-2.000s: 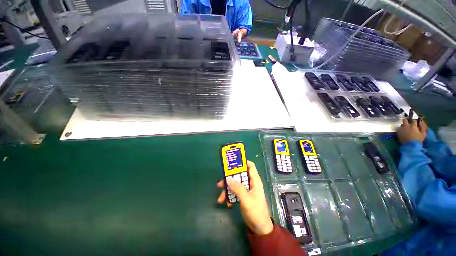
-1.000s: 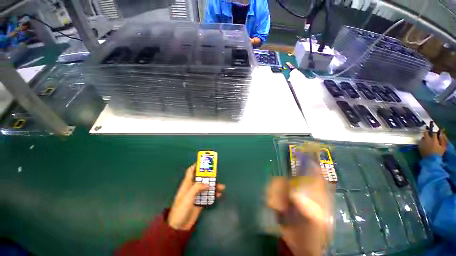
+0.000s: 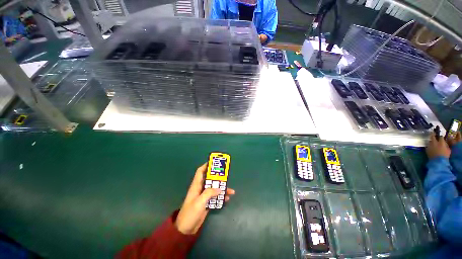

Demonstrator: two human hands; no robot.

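Note:
My left hand holds a feature phone upright over the green mat, thumb on its pale keypad. The phone has a yellow front frame and its screen is lit. My right hand is not in view. At the right, a clear blister tray holds two yellow-framed phones face up, one in the top left pocket and one beside it. A black phone lies face down in the bottom left pocket. Another dark piece lies at the tray's upper right.
Tall stacked blister trays stand ahead on a white board. Rows of black phones lie at the right, with a second tray stack behind. A neighbour's blue sleeves and hands are at the right edge. Another person is beyond.
Two seconds ago my right hand held a phone; now my left hand holds one. My right hand, blurred over the tray one second ago, has left view. The neighbour's hand now shows a yellow-framed phone.

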